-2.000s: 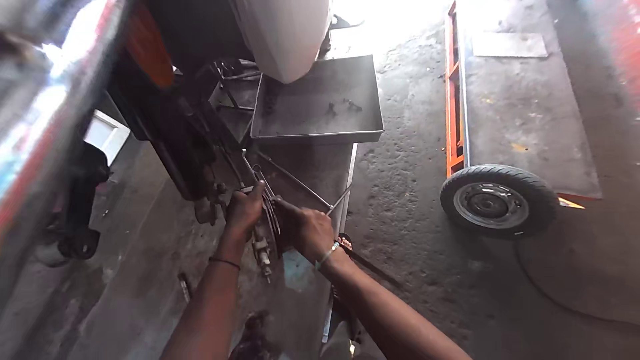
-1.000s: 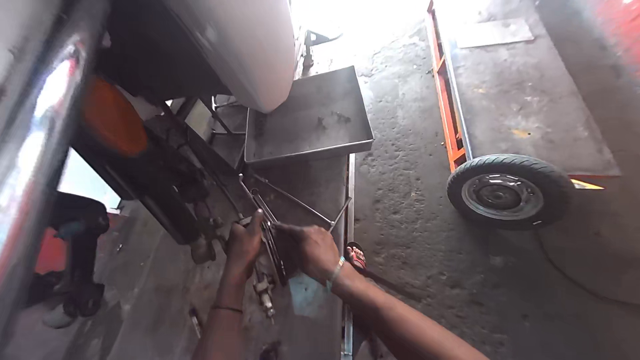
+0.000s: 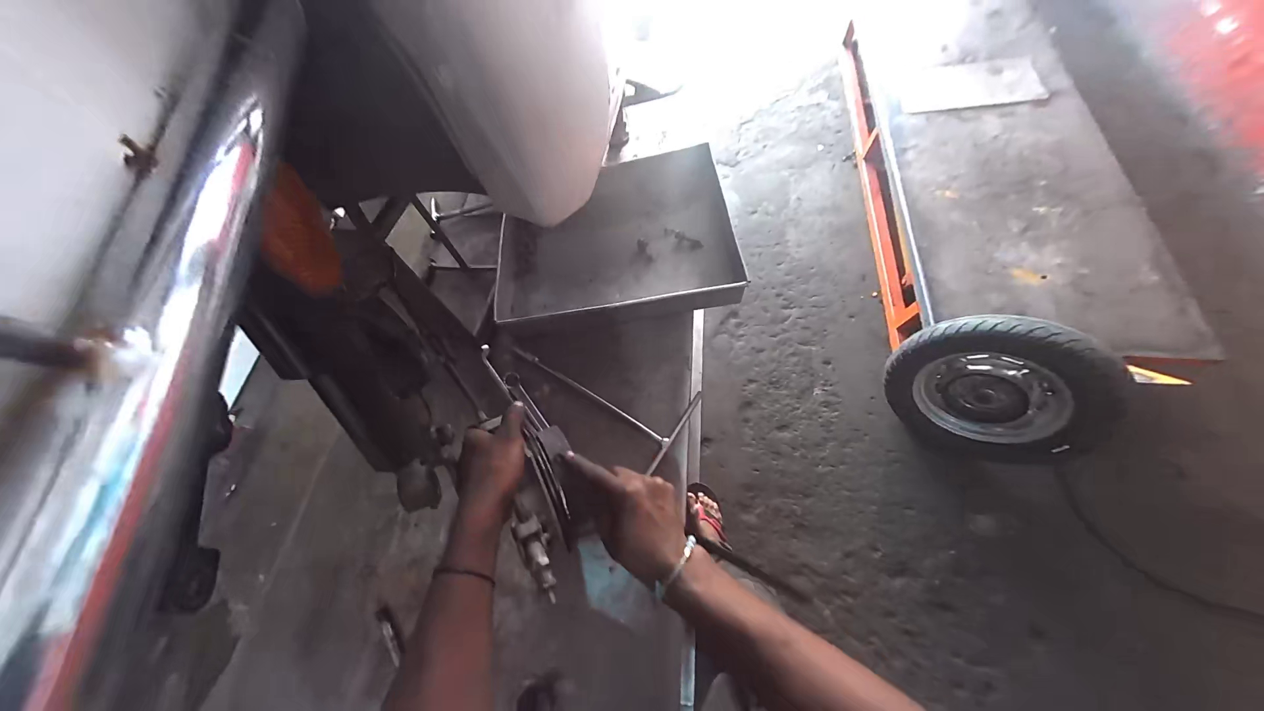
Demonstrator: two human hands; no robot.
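Note:
My left hand (image 3: 491, 462) closes around a metal part beside a curved dark metal plate (image 3: 546, 472), its thumb pointing up. At the plate's right side is my right hand (image 3: 637, 513), index finger stretched against a flat dark piece (image 3: 556, 440); what its other fingers hold is hidden. A thin metal rod (image 3: 497, 371) rises from between the hands. Below them hangs a metal fitting with a threaded tip (image 3: 534, 558). A dark shock absorber or cylinder (image 3: 346, 420) slants down to the left of my left hand.
A shallow metal tray (image 3: 622, 308) holding small dark parts stands ahead, below a pale body panel (image 3: 533, 109). A chrome bar (image 3: 188, 346) crosses at left. To the right, a wheel with tyre (image 3: 1091, 395) leans by an orange-edged platform (image 3: 1047, 217). My sandalled foot or another person's (image 3: 708, 518) shows near the bench edge.
The view has shifted, bringing the chrome bar further into sight at left. Both hands stay at the curved plate, with no plain change of hold.

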